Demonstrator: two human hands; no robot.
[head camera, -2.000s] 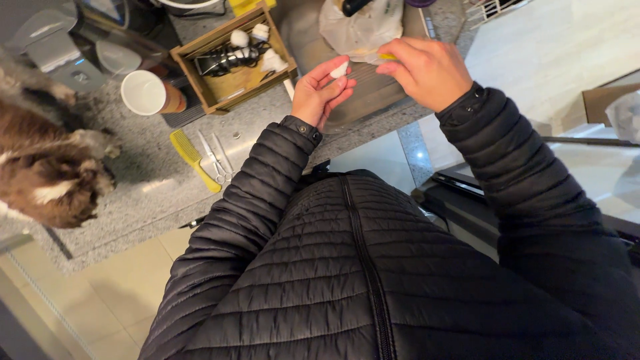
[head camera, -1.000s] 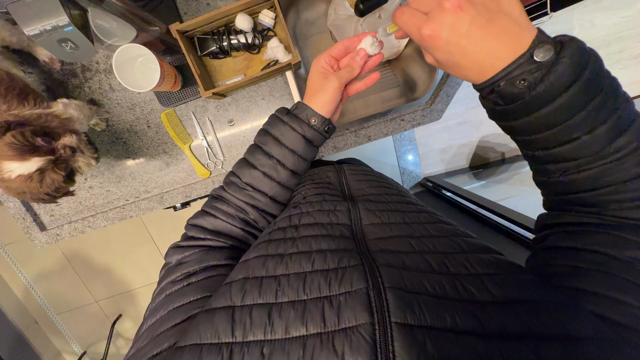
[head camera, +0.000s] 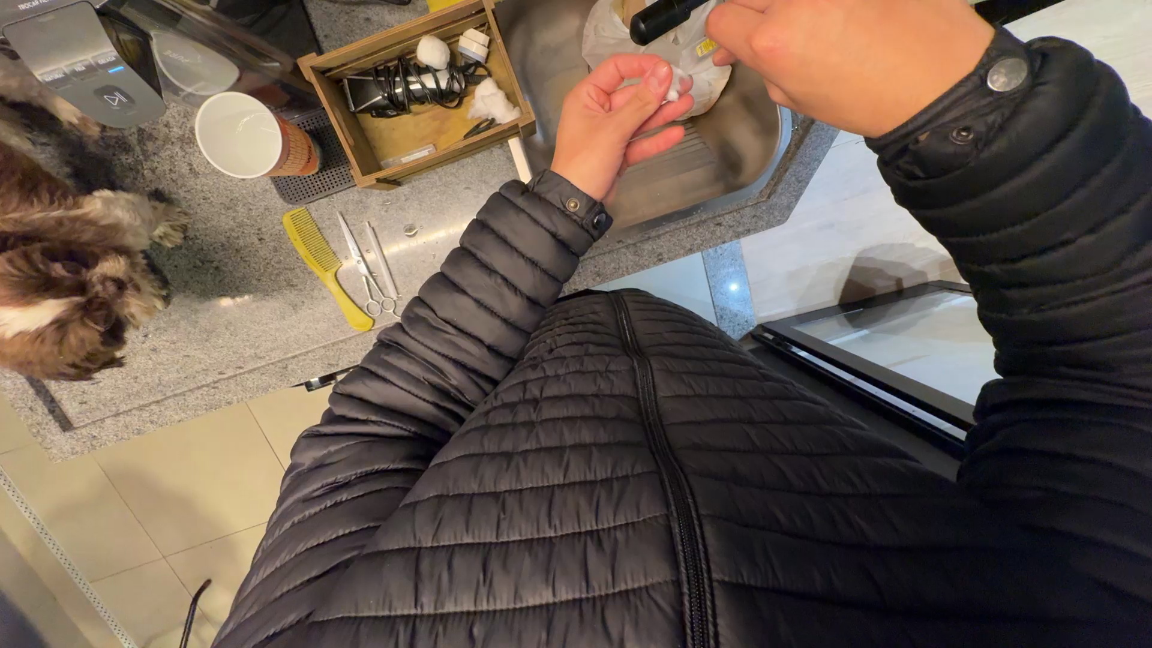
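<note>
My left hand (head camera: 616, 121) is over the sink basin, with a small white piece, apparently cotton, (head camera: 675, 85) between thumb and fingers. To its right, my right hand (head camera: 832, 58) has its fingertips closed on a small item with a yellow part (head camera: 706, 47), mostly hidden by the hand. Behind both hands a pale plastic bag (head camera: 607, 31) lies in the steel sink (head camera: 643, 189). A black faucet spout (head camera: 661, 18) reaches over the bag.
A wooden box (head camera: 360, 153) holds corded clippers (head camera: 405, 90) and cotton (head camera: 490, 101). On the granite counter (head camera: 234, 333) are a yellow comb (head camera: 326, 270), scissors (head camera: 362, 261), a slim tool (head camera: 382, 261) and a paper cup (head camera: 243, 135). A brown-and-white dog (head camera: 72, 279) is at left.
My right hand has moved up beside the faucet spout. The white piece stays in my left hand. The view has shifted somewhat.
</note>
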